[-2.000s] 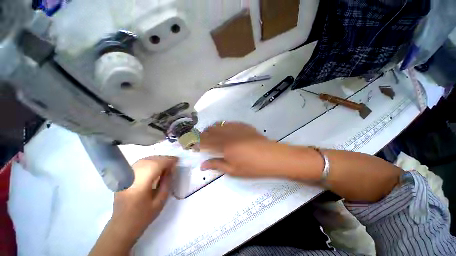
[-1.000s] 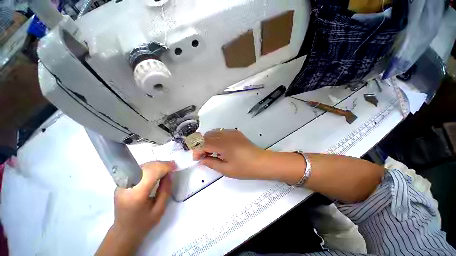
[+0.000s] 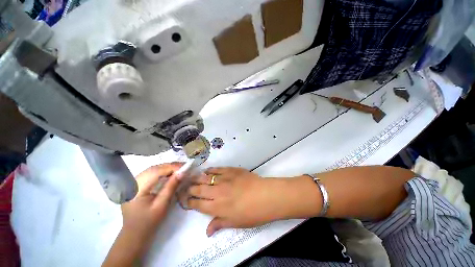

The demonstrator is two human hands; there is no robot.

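Observation:
A small white cut piece (image 3: pixel 186 168) is pinched between the thumb and fingers of my left hand (image 3: pixel 152 194), just in front of the needle area. My right hand (image 3: pixel 226 197) lies palm down on the bed beside it, fingers spread, fingertips near my left hand; whether anything is under it is hidden. The yellowish-tan block (image 3: pixel 196 147) sits at the presser foot area, just beyond the white piece. The white machine head (image 3: pixel 172 78) stands above with its ribbed knob (image 3: pixel 119 82).
Black thread snips (image 3: pixel 283 98), a thin metal tool (image 3: pixel 253 86) and a brown-handled tool (image 3: pixel 355 106) lie on the bed to the right. Dark plaid cloth (image 3: pixel 372 44) hangs at the head's right. Printed ruler tape (image 3: pixel 383 136) runs along the front edge.
My right hand has moved from beside the tan block down toward the front edge and flattened. The white piece has come away from the needle area toward my left hand. The view has shifted slightly.

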